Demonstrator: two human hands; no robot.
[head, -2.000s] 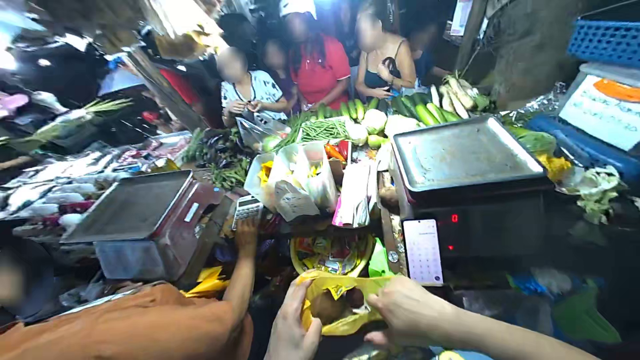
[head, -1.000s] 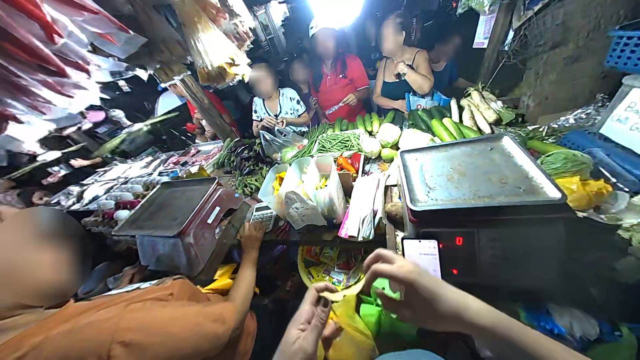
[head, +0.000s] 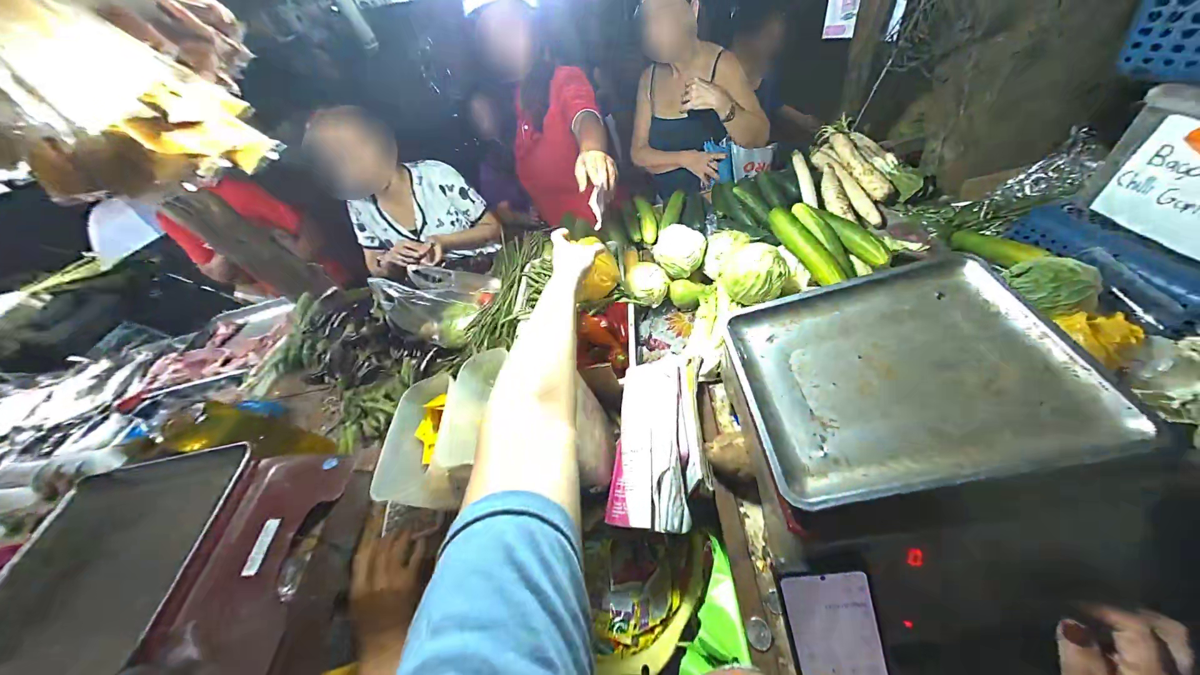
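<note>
My left hand (head: 574,255) is stretched forward over the vegetables, closed on a yellow plastic bag (head: 598,274). Just beyond it, a person in a red shirt holds a small pale item (head: 597,204) out from above. My right hand (head: 1120,639) shows only partly at the lower right, its blurred fingers curled over the dark scale body; whether they hold anything is unclear. A phone (head: 832,622) lies left of that hand, below the scale's metal tray (head: 947,384). Newspaper sheets (head: 653,445) stand right of my left forearm.
Cabbages (head: 753,273), cucumbers (head: 808,246) and white radishes (head: 848,178) are piled ahead. A plastic container (head: 398,459) and a second scale's tray (head: 122,544) are at left. A co-worker's hand (head: 394,572) is at lower left. Several people stand across the stall.
My left hand has moved from the lower middle to far forward with the yellow bag. My right hand has moved away to the lower right. The person in red now reaches out.
</note>
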